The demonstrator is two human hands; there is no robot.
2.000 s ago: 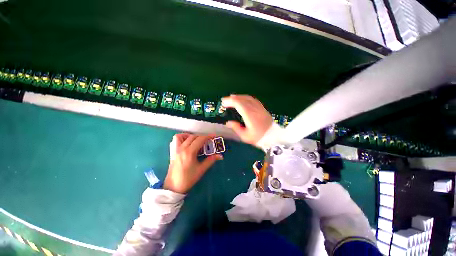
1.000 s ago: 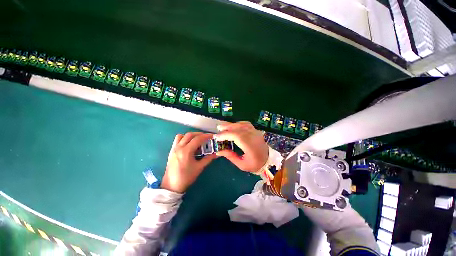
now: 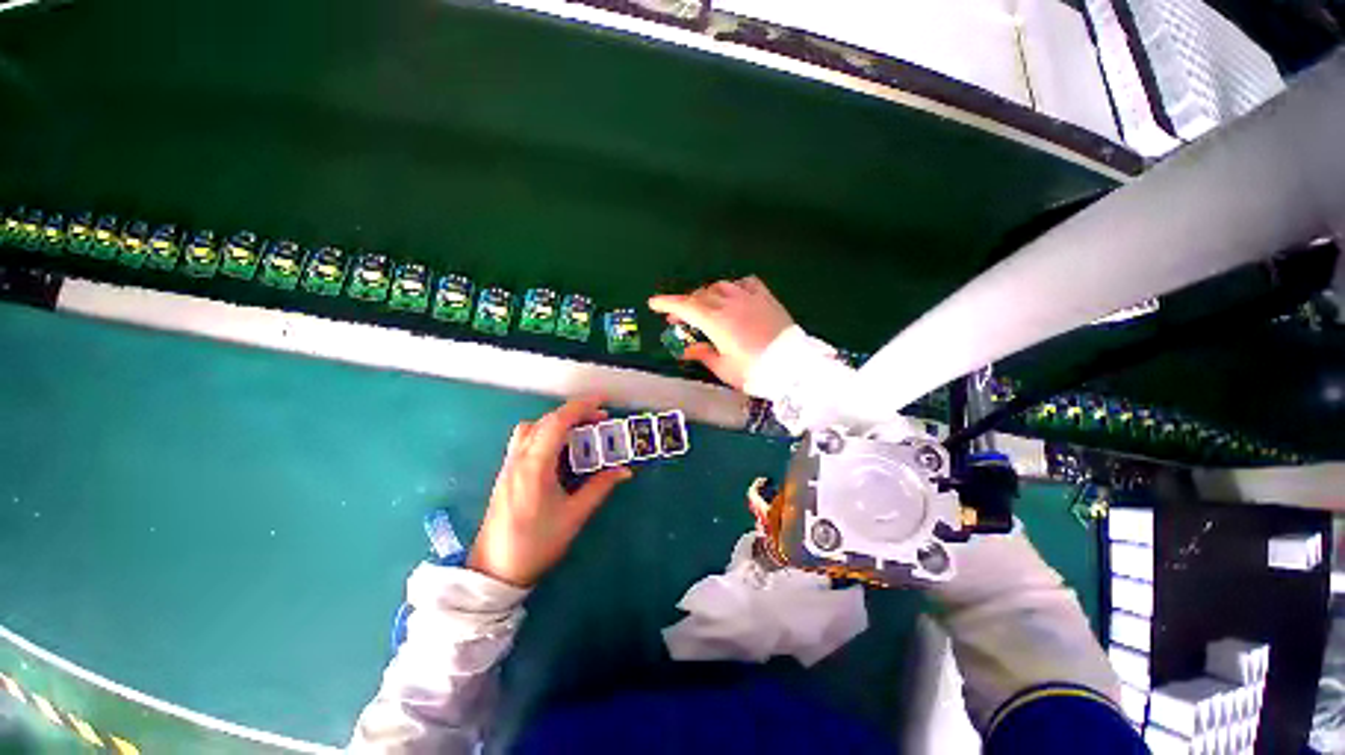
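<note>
My left hand (image 3: pixel 534 502) holds the white four-cell piece (image 3: pixel 627 443) by its left end, above the teal bench. Its two right cells look dark and filled; its two left cells look pale grey. My right hand (image 3: pixel 733 328) is over the belt edge, with thumb and fingers closed around a small green circuit board (image 3: pixel 680 339) at the right end of the left-hand row. Other circuit boards (image 3: pixel 453 298) stand in a long row along the belt edge. The silver and amber dispensing tool (image 3: pixel 870 506) hangs over my right forearm, held by neither hand.
A thick pale support arm (image 3: pixel 1092 244) crosses the right side above the belt. Crumpled white paper (image 3: pixel 767 612) lies on the bench below the tool. A pale rail (image 3: pixel 339 347) separates belt and bench. White blocks (image 3: pixel 1207 708) sit on the black mat (image 3: pixel 1246 590) at right.
My right hand went from the belt to the four-cell piece and is back at the belt row, on a board. My left hand now shows more of the piece, with two dark cells.
</note>
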